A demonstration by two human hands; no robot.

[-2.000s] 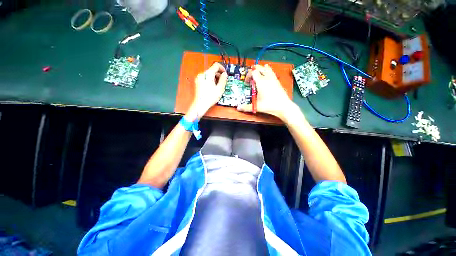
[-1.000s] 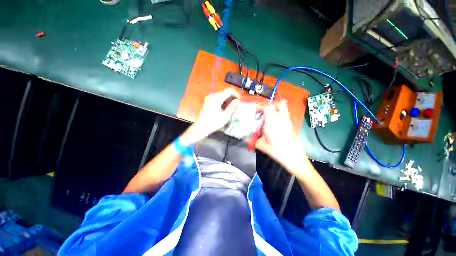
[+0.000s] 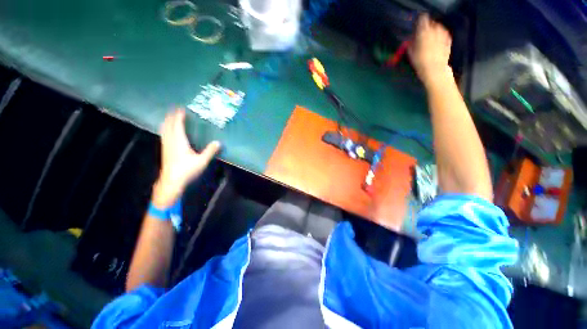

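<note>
My left hand [image 3: 182,154] is open and empty, fingers apart, at the bench's front edge below a circuit board [image 3: 217,105]. My right hand [image 3: 430,46] reaches far forward at the upper right, blurred, with a red pen-like tool [image 3: 399,54] sticking out from its fingers. Whether it holds anything else is hidden. The orange jig base [image 3: 309,151] has no board on it. Its black connector block [image 3: 347,145] has cables at the back, and a blue lead with a red end [image 3: 369,179] lies across the base.
Another board [image 3: 425,182] is partly hidden behind my right sleeve. An orange test box [image 3: 535,191] and oscilloscope [image 3: 531,96] stand at right. Yellow-red plugs [image 3: 318,73] lie behind the jig. Tape rings [image 3: 207,29] and a white object [image 3: 270,24] are at the back.
The board held in both hands is no longer visible. My left hand has moved left and opened. My right hand has moved forward and right. The view has shifted and tilted.
</note>
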